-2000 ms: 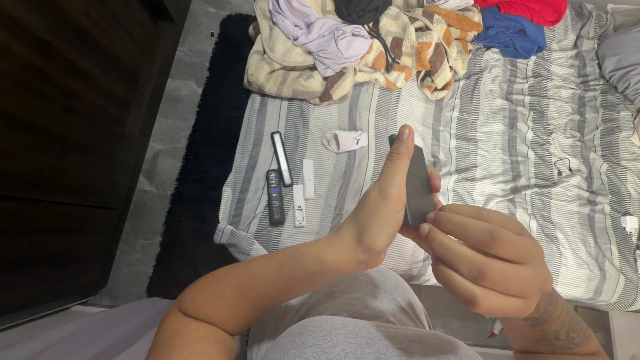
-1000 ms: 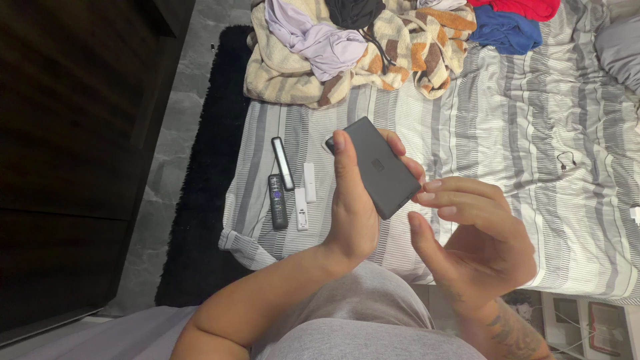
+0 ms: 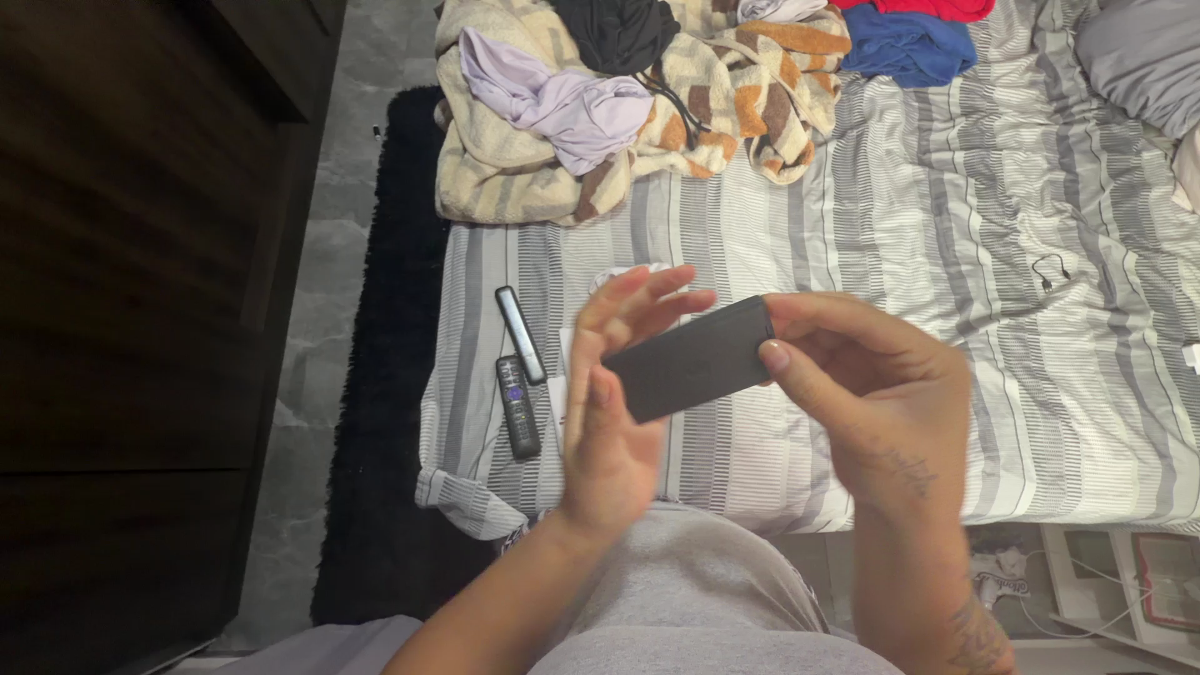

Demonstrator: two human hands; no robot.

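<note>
A flat dark grey rectangular device, perhaps a power bank or phone (image 3: 694, 361), is held above the bed. My right hand (image 3: 867, 394) pinches its right end between thumb and fingers. At its left end is my left hand (image 3: 614, 394), fingers spread and thumb near the lower left corner; whether it touches the device is hard to tell. On the striped bedspread to the left lie a black remote control (image 3: 518, 408) and a black object with a silvery face (image 3: 520, 335). White items beside them are mostly hidden behind my left hand.
A patterned fleece blanket (image 3: 525, 192) with a lilac cloth (image 3: 562, 108) and a black cloth (image 3: 614, 33) lies at the bed's far side. Blue (image 3: 909, 47) and red clothes are beside it. A short cable (image 3: 1050, 272) rests at right. A black rug (image 3: 375, 422) borders the bed.
The device has turned from slanting steeply to lying nearly crosswise. My right hand has closed on its right end, and my left hand's fingers have spread from their hold on it.
</note>
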